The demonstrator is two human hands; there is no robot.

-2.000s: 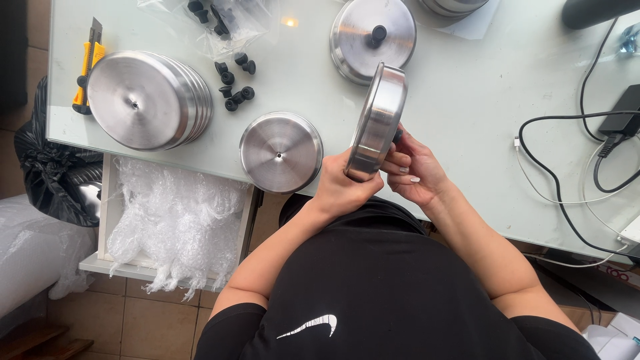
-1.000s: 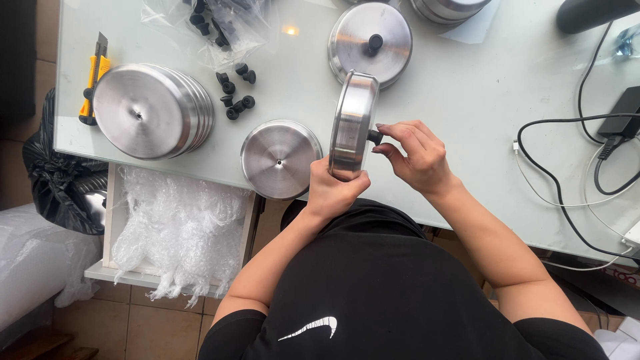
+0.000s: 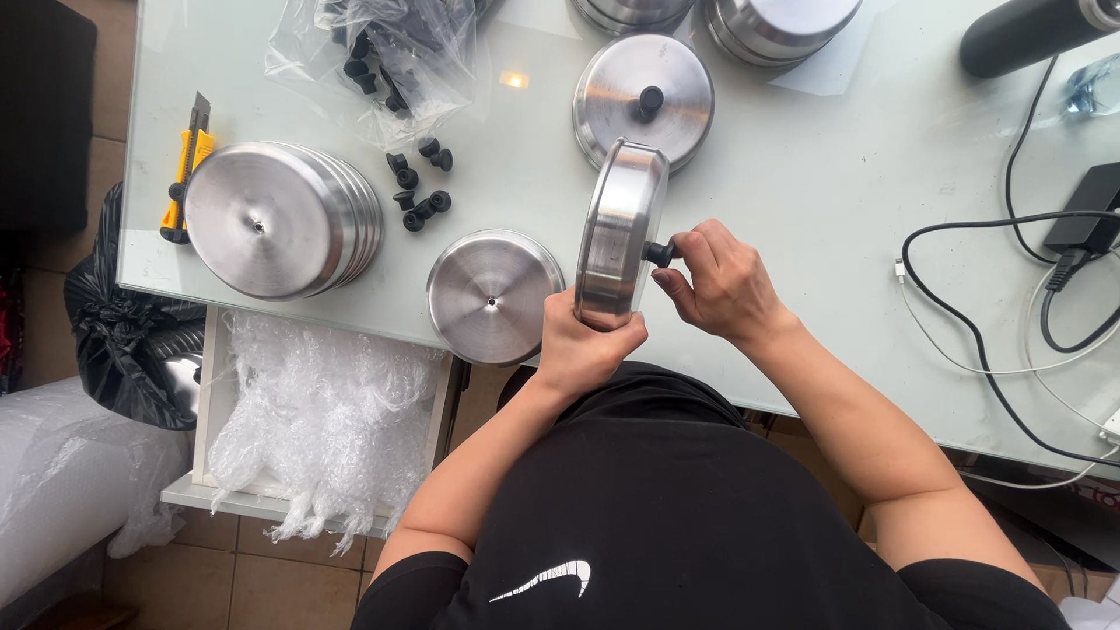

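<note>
My left hand (image 3: 591, 341) grips the rim of a round metal lid (image 3: 619, 232), held on edge above the glass table. A black knob (image 3: 659, 254) sticks out from the lid's right face, and the thumb and forefinger of my right hand (image 3: 722, 284) are at its outer end; whether they touch it is hard to tell. Left of my left hand a metal lid with a bare centre hole (image 3: 495, 297) lies flat. A stack of similar lids (image 3: 262, 223) stands further left. Behind the held lid is another lid with a black knob fitted (image 3: 644, 96). Several loose black knobs (image 3: 422, 208) lie between.
A yellow utility knife (image 3: 185, 171) with its blade out lies beside the stack. A clear plastic bag of knobs (image 3: 376, 61) and more metal lids (image 3: 783, 26) are at the back. Cables (image 3: 954, 306) and a black cylinder (image 3: 1032, 35) are at right. An open drawer holds bubble wrap (image 3: 324, 420).
Two seconds ago my right fingers were close against the held lid's right face; they are now further out at the knob's end. My left hand keeps its hold on the lid.
</note>
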